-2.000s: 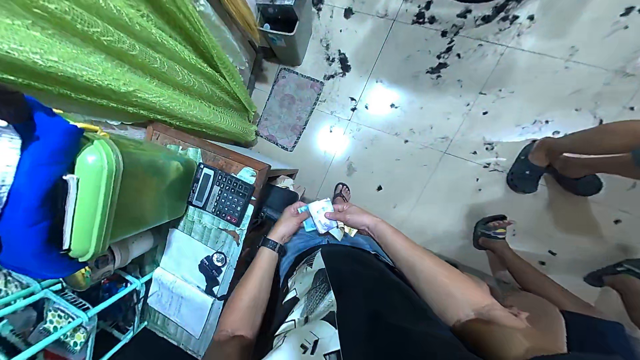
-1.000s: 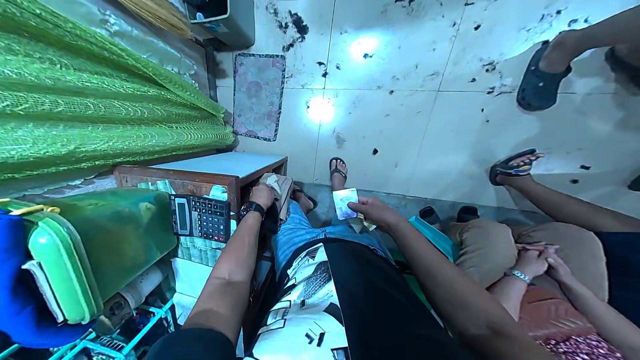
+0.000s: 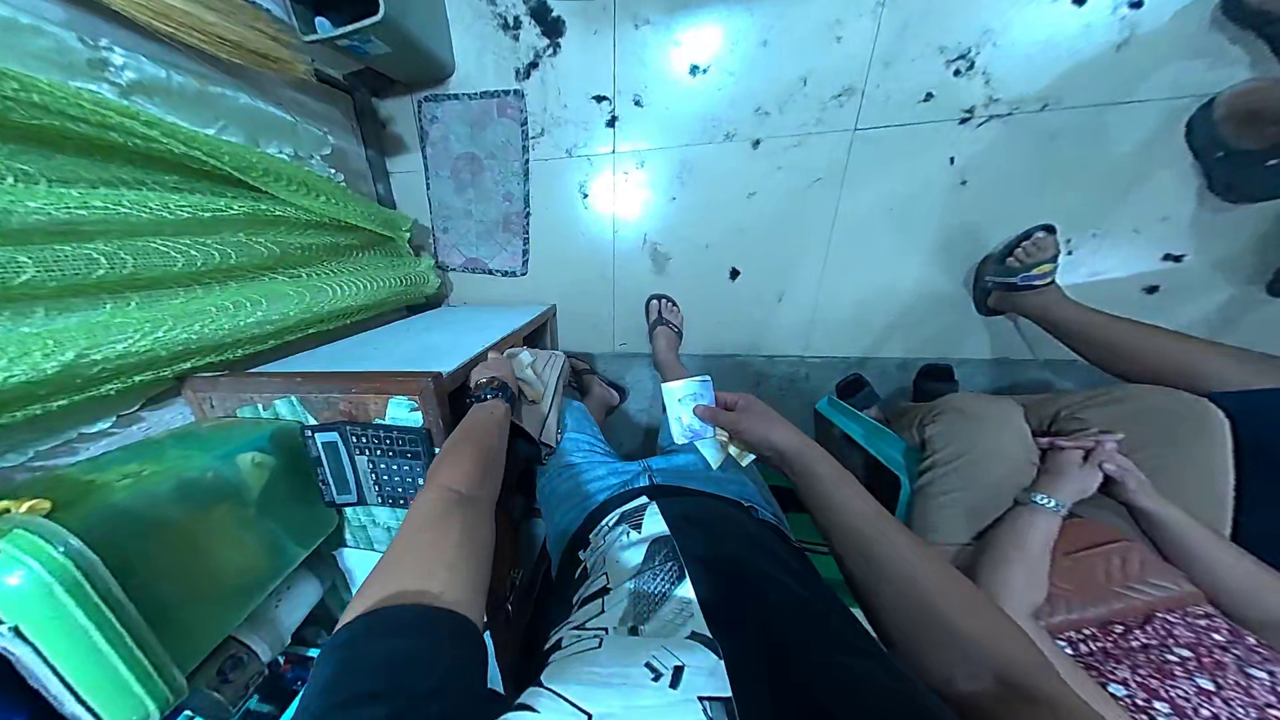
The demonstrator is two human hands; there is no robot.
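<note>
My right hand (image 3: 750, 422) holds folded banknotes (image 3: 688, 408) between thumb and fingers, over my lap. Whitish and yellowish notes show. My left hand (image 3: 494, 372), with a dark watch at the wrist, is at the open side of a wooden cabinet (image 3: 440, 385), against a beige cloth item (image 3: 541, 385), perhaps a bag. Its fingers are partly hidden, so its grip cannot be told. Left of that forearm lies a black calculator (image 3: 370, 464) on a green patterned cover.
A green plastic container (image 3: 190, 520) stands at the left under a green curtain (image 3: 180, 240). A seated person's clasped hands (image 3: 1085, 465) are at the right, near a teal-edged bin (image 3: 905, 455). A mat (image 3: 474, 180) and a grey bin (image 3: 400, 45) are on the tiled floor ahead.
Two seconds ago both my hands were together at the banknotes. My left hand has since moved left to the cabinet's side; my right hand keeps the notes. The view has shifted.
</note>
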